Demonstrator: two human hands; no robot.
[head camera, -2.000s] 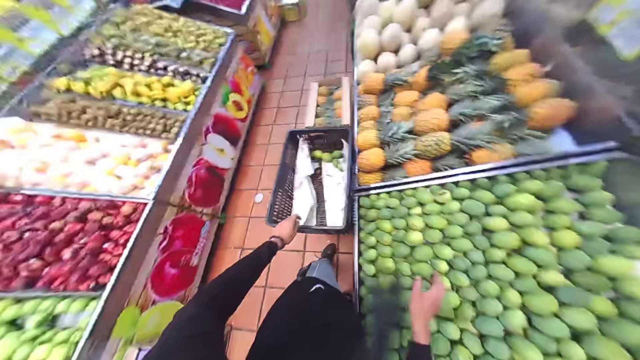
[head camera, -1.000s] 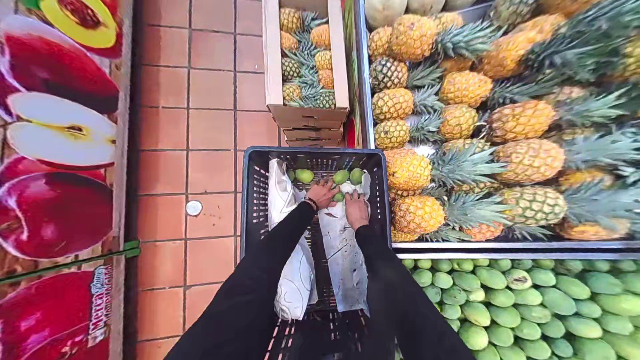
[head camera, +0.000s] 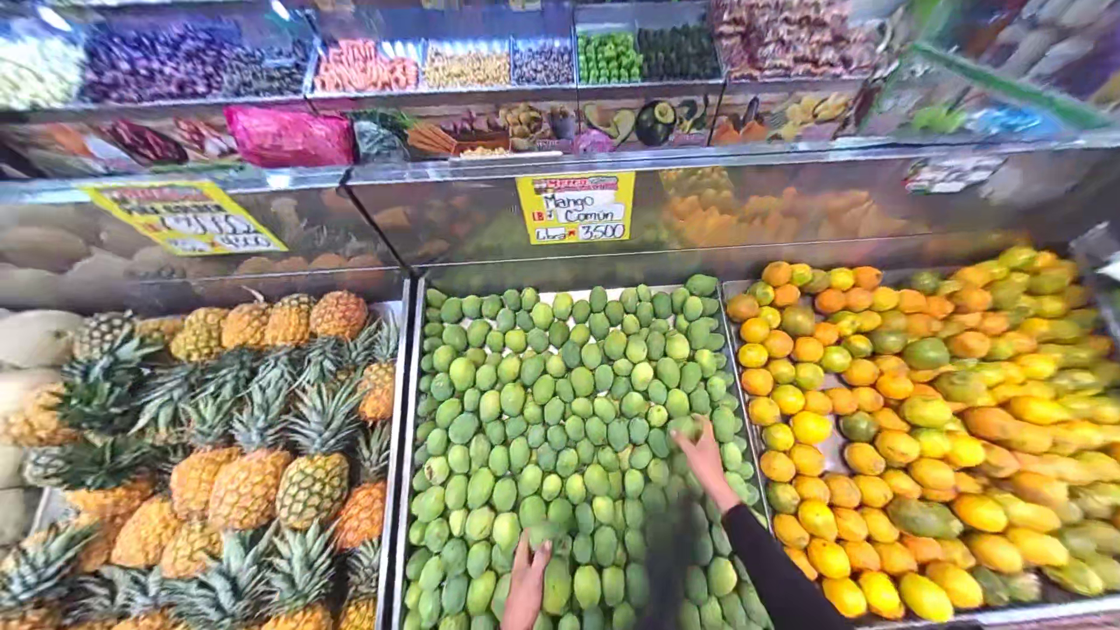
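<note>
Green mangoes (head camera: 591, 354) lie in close rows in the middle display bin. My left hand (head camera: 528, 577) is low over the left part of these rows, with a green mango (head camera: 544, 532) at its fingertips; whether it grips the fruit cannot be told. My right hand (head camera: 703, 457) reaches over the right side of the same bin, its fingers at a green mango (head camera: 687, 427). Blur hides whether that fruit is held. A dark blurred shape covers some mangoes between my arms.
Pineapples (head camera: 241, 490) fill the bin on the left. Orange and yellow fruit (head camera: 892, 507) fills the right bin. A metal divider (head camera: 404, 455) edges the mango bin. Behind stands a panel with a yellow price sign (head camera: 575, 208), below shelves of vegetables.
The view has turned from the floor to the display. One second ago both my hands were in a black crate with green fruit; now they are at the mangoes in the bin.
</note>
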